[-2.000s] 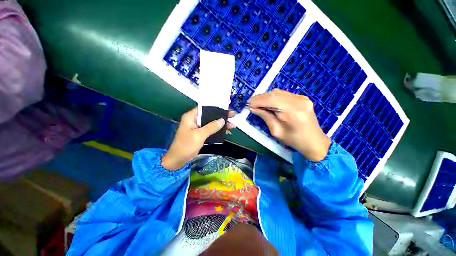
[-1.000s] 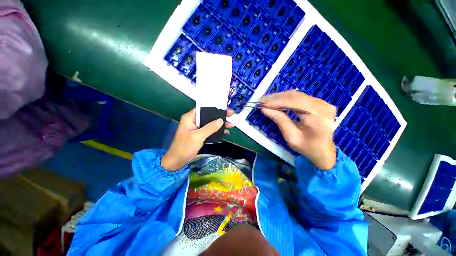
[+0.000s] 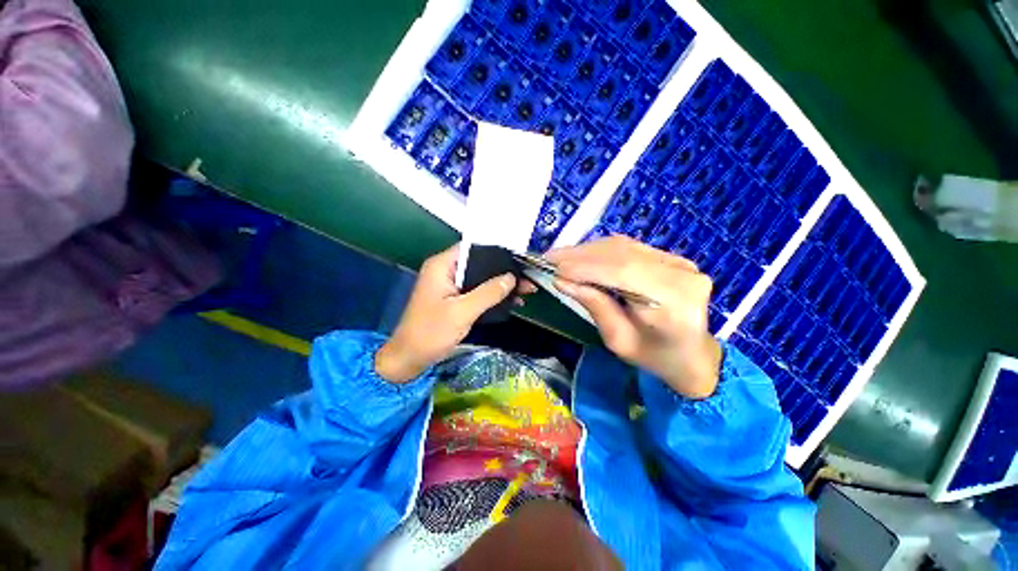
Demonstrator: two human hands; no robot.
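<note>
My left hand [image 3: 440, 311] holds the adhesive sheet [image 3: 509, 184] upright by its lower end, thumb on the black part; the upper part is bare white. My right hand [image 3: 647, 309] holds thin tweezers [image 3: 623, 293], their tips at the right edge of the sheet's black part. Whether a piece is between the tips is too small to tell. The component tray [image 3: 656, 106] lies beyond both hands, white-bordered with three blue blocks. Small components [image 3: 527, 110] with dark round centres sit in its left block. The sheet covers part of the tray's near edge.
A person in a pink smock [image 3: 61, 167] is at the left. A second tray [image 3: 952, 477] is cut off at the right edge. Grey-white equipment [image 3: 893, 524] is at the lower right. A whitish object [image 3: 973, 207] lies on the green bench [image 3: 240, 106]. Brown boxes [image 3: 89, 446] are at lower left.
My right hand and the tweezers have moved left from the tray's near edge to the sheet's black part. The view has shifted slightly. My left hand still holds the sheet.
</note>
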